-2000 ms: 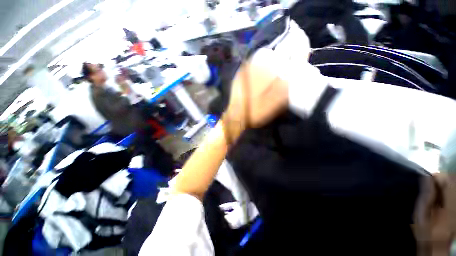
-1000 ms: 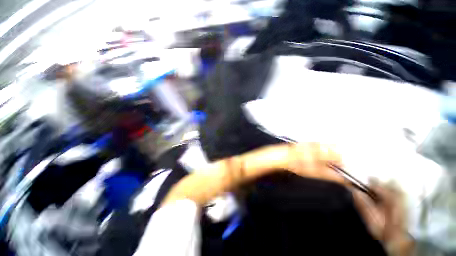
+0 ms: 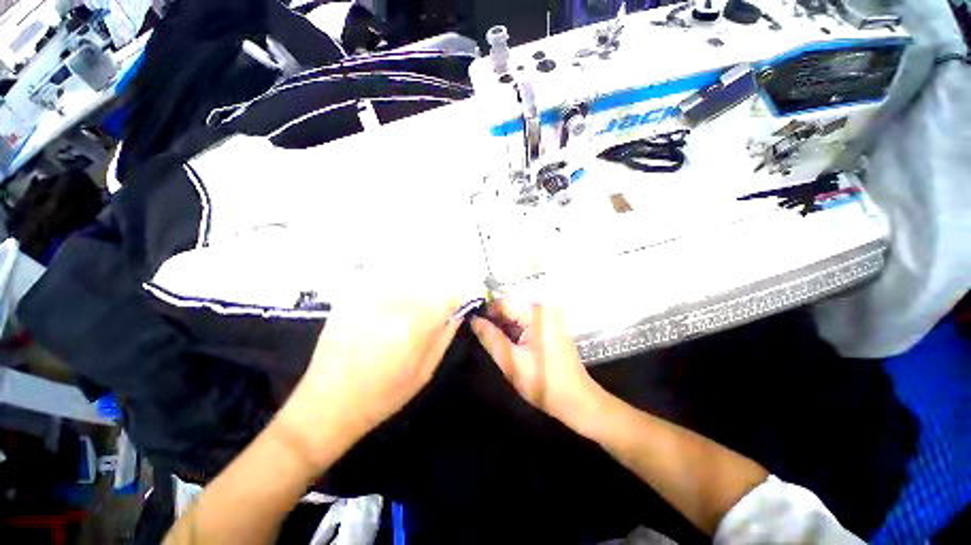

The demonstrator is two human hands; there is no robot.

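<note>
A black garment with white edge trim lies over the left of the white table and hangs down in front of me. My left hand lies over its edge with the fingertips pinching the trimmed edge. My right hand meets it from the right, thumb and fingers closed on the same edge. The fingertips nearly touch each other, in front of the needle area of a white sewing machine with a blue stripe. The exact grip at the fingertips is too small and bright to tell.
Black snips lie on the machine bed by the head. Dark small tools lie further right. A grey marked strip runs along the table's front edge. More black fabric with white lines lies behind. Blue mesh is at the lower right.
The view has swung right from the blurred aisle to the sewing machine. Both hands have come together on the garment's edge at the table front.
</note>
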